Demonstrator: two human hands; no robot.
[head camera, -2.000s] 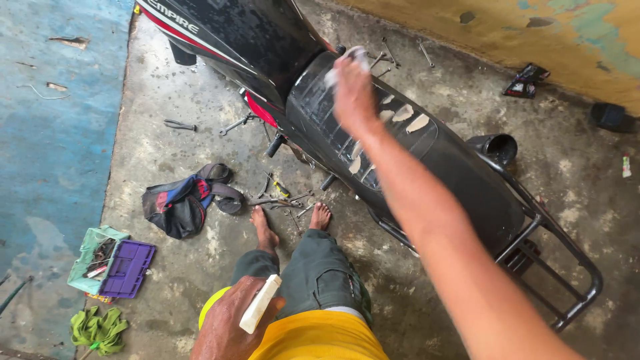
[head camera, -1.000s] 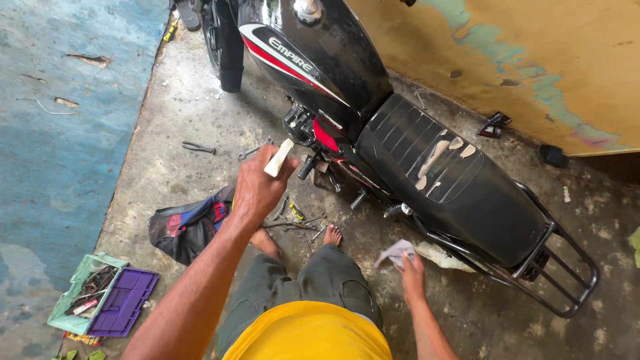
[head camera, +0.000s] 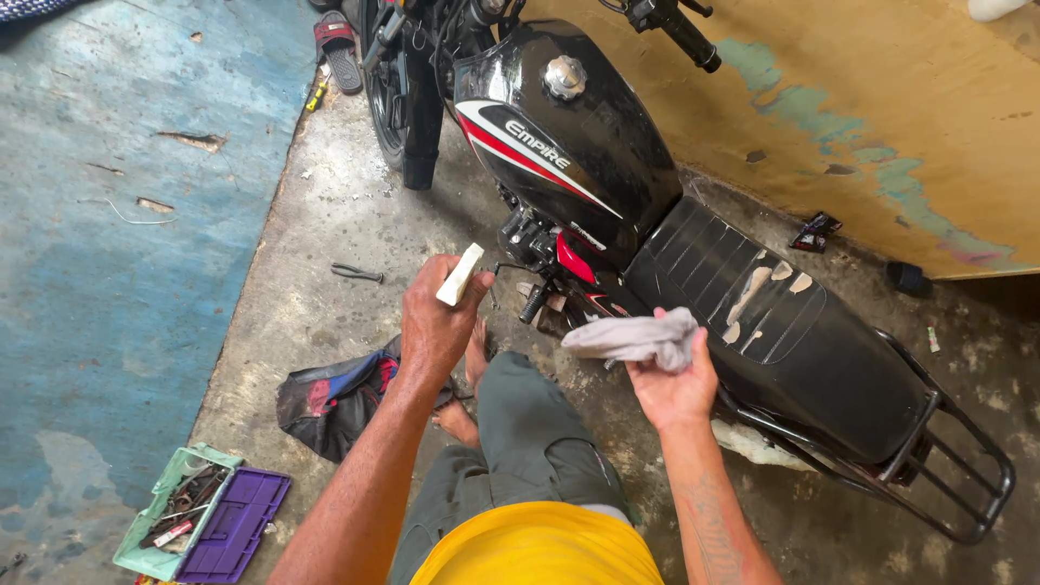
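My left hand (head camera: 439, 313) is closed around a white, bar-like object (head camera: 460, 275) whose upper part sticks out past the thumb. In my right hand (head camera: 678, 386), palm up, lies a crumpled pale grey cloth (head camera: 638, 337), held by the fingers. Beyond both hands stands a black motorcycle with a red and white striped fuel tank (head camera: 569, 122) and a silver fuel cap (head camera: 565, 77). Its black ribbed seat (head camera: 780, 325) has torn patches and lies to the right of the cloth. Neither hand touches the motorcycle.
Pliers (head camera: 357, 272) and a dark bag or garment (head camera: 333, 402) lie on the concrete floor. A green toolbox (head camera: 146, 520) with a purple lid (head camera: 236, 528) holds tools at lower left. A sandal (head camera: 339, 53) and screwdriver (head camera: 318, 94) lie near the front wheel. A yellow wall (head camera: 853, 97) runs behind.
My right hand, on the seat with the cloth two seconds ago, has come off it and is now raised before me. My left hand still holds the white object. The view has shifted toward the tank.
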